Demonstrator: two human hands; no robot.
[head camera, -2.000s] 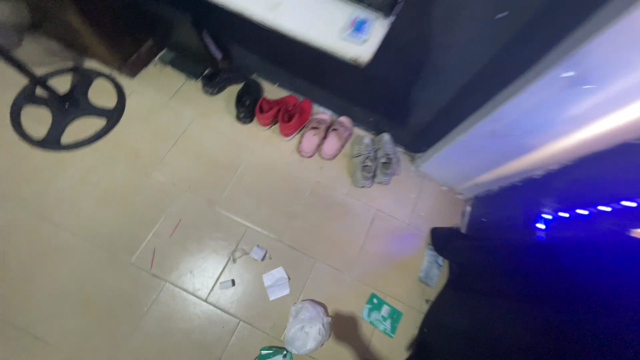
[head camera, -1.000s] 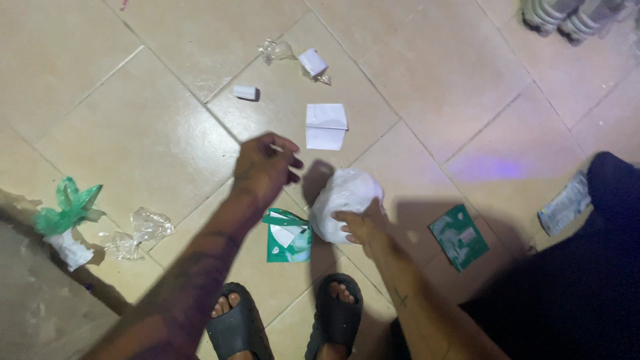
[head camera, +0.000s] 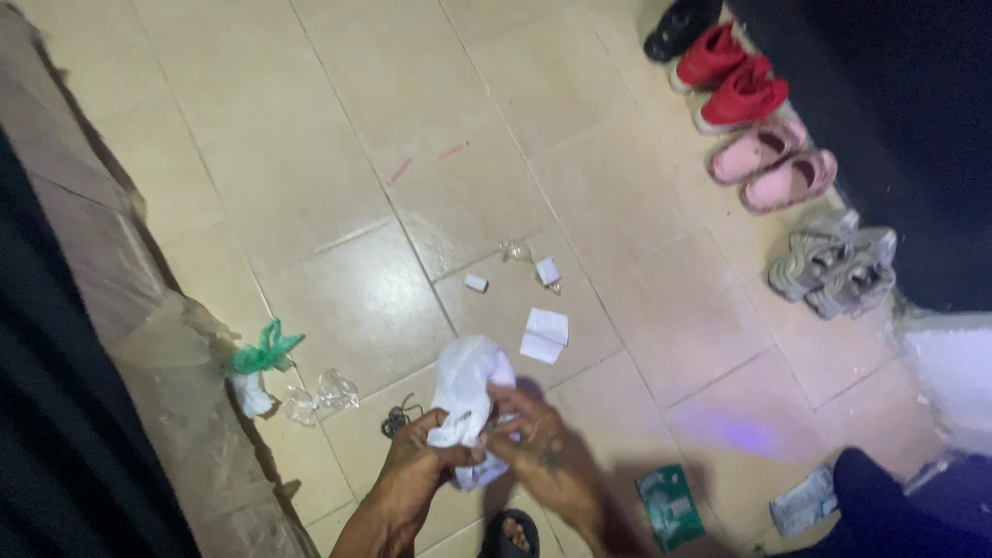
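Note:
A white plastic bag (head camera: 471, 376) is held between both hands near the bottom middle. My left hand (head camera: 422, 457) pinches a gathered part of the bag on its left side. My right hand (head camera: 535, 442) has its fingers on the bag from the right. What the bag contains is hidden. Just left of the bag a dark coiled cord (head camera: 397, 418) lies on the floor. A folded white paper (head camera: 545, 335) is beyond the bag to the right, with a small white box (head camera: 548, 270) and a small white cylinder-like piece (head camera: 476, 283) farther up.
Several shoes stand along the dark wall, among them red sneakers (head camera: 742, 97), pink clogs (head camera: 789, 180) and grey sneakers (head camera: 837, 267). Left lie green plastic (head camera: 267, 349) and clear crumpled plastic (head camera: 335, 391). A green packet (head camera: 670, 508) lies lower right. A plastic-covered edge (head camera: 155, 310) borders the left.
My left hand, empty in the air a second ago, now grips the white bag together with my right hand. The dark cord shows on the floor now. The view has shifted widely.

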